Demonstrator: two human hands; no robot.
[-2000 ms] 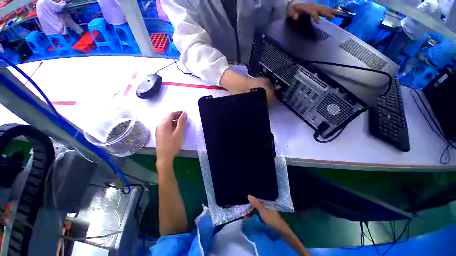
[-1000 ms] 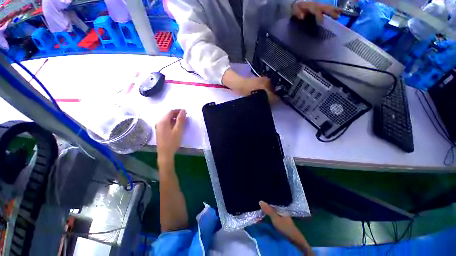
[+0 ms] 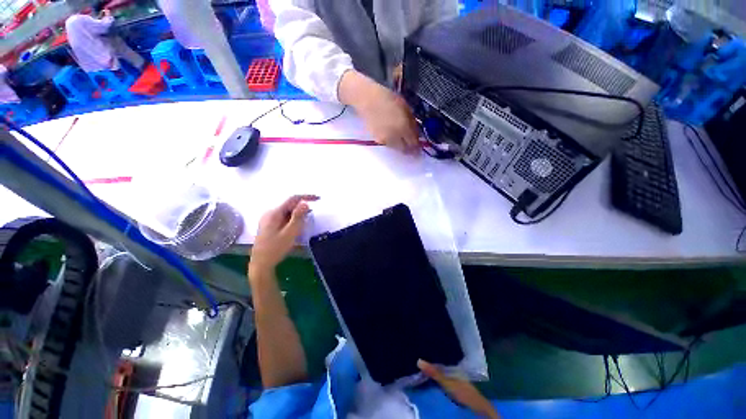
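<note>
A flat black rectangular cover (image 3: 388, 295) lies tilted on a sheet of bubble wrap (image 3: 460, 307), partly over the white table's front edge and partly over my lap. Small tabs show at its far corners. My right hand (image 3: 451, 386) holds the near edge, with the thumb on top; the fingers beneath are hidden. My left hand (image 3: 282, 232) is bare, raised at the table edge left of the cover, not touching it. Its thumb and forefinger are close together; whether something tiny is between them cannot be told.
The white table (image 3: 360, 184) bears a mouse (image 3: 240, 146), a clear round tub (image 3: 208, 229) of small parts, a desktop computer (image 3: 523, 155) and a keyboard (image 3: 646, 180). Another person's hand (image 3: 384, 117) is by the computer's ports. A metal post with blue cable (image 3: 106, 209) crosses at left.
The cover has come nearer to me, and more bubble wrap shows on its right. My left hand's fingers have shifted. The other person's hand has moved off the computer's ports.
</note>
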